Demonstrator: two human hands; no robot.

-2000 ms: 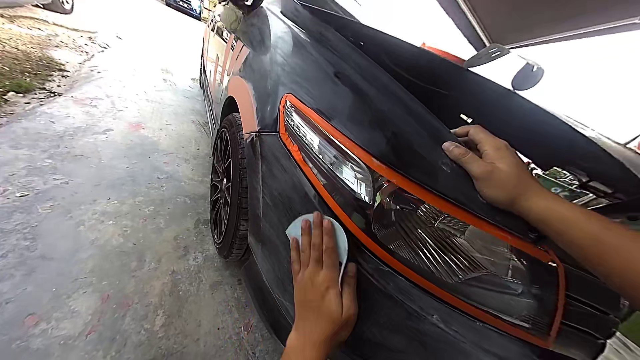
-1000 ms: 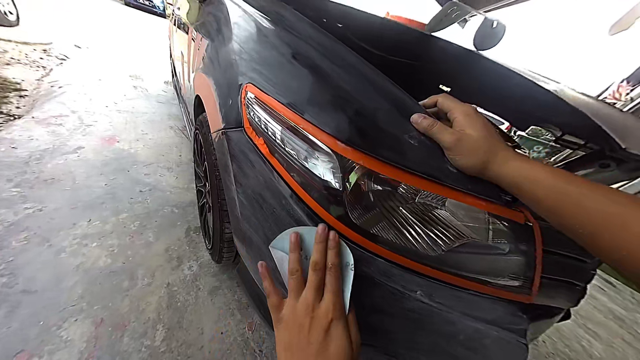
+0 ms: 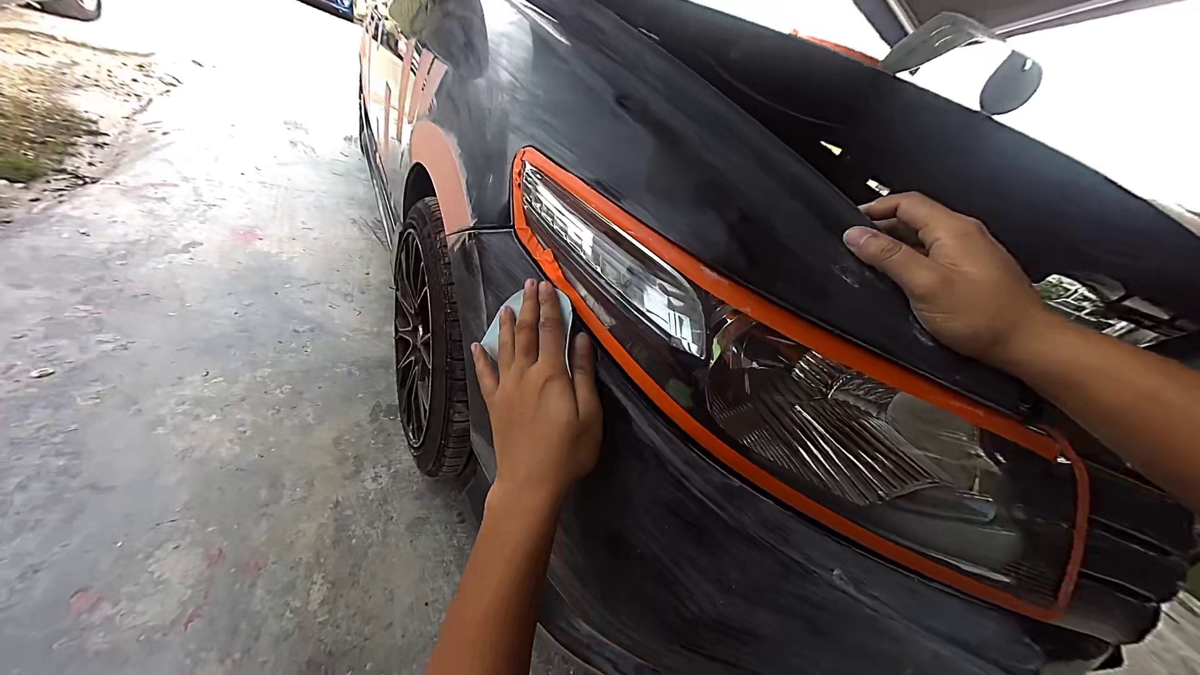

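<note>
My left hand presses a pale blue-grey sanding disc flat with its fingers against the matte black front bumper. The disc lies just below the upper left part of the headlight, close to the orange masking tape that frames the lamp. My right hand curls over the inner edge of the black front fender, its thumb on the outer face above the headlight. Its fingertips are partly hidden behind the edge. Pale scuff marks show on the black panels.
A front wheel with dark spokes stands left of the bumper, below an orange-pink wheel arch edge. Stained concrete spreads along the left. The raised black hood and side mirror are behind my right hand.
My left hand and the disc have moved up along the bumper, from lower below the headlight to beside its upper left tape edge. My right hand keeps its place on the fender edge.
</note>
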